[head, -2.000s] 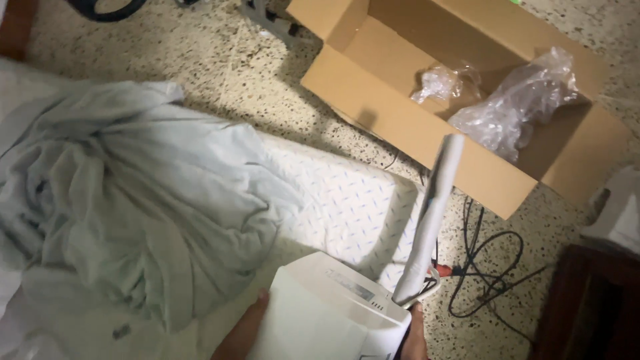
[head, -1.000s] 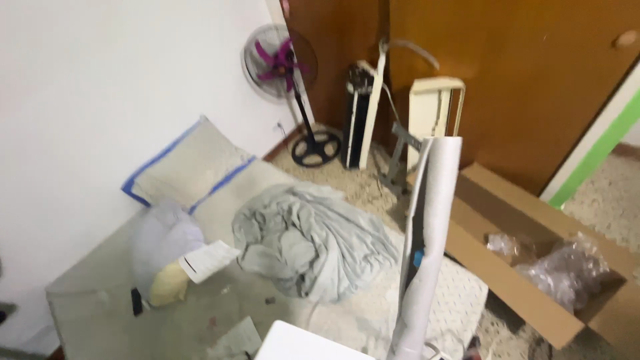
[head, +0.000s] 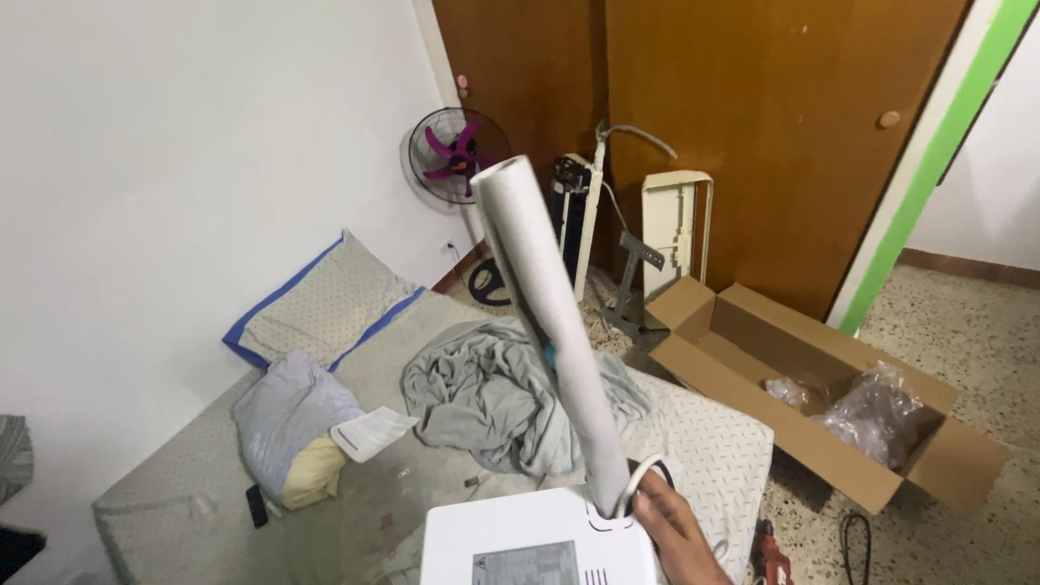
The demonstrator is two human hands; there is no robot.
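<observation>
A white plastic appliance housing [head: 520, 524], with a printed label and vent slots, is at the bottom centre. From its top right corner rises a long foam-wrapped tube [head: 561, 325], leaning up and to the left, with a bit of blue showing midway. My right hand [head: 674, 528] is around the tube's base and the housing's corner, against a looped white cable [head: 638, 479]. My left hand is out of the frame. Behind the tube, a crumpled grey sheet [head: 479, 390] lies on the mattress [head: 715, 431].
An open cardboard box [head: 812, 406] holding clear plastic wrap [head: 877, 414] stands on the floor at right. A purple-bladed fan [head: 455, 154], an air conditioner body [head: 573, 219], a cream frame [head: 674, 236] and a metal bracket [head: 630, 276] stand by the wooden doors. A red tool [head: 770, 556] lies near the mattress.
The view has swung up from the mattress and box to the wider room. The tube now leans left, where it stood nearly upright before. My left hand, seen at the housing earlier, is out of view.
</observation>
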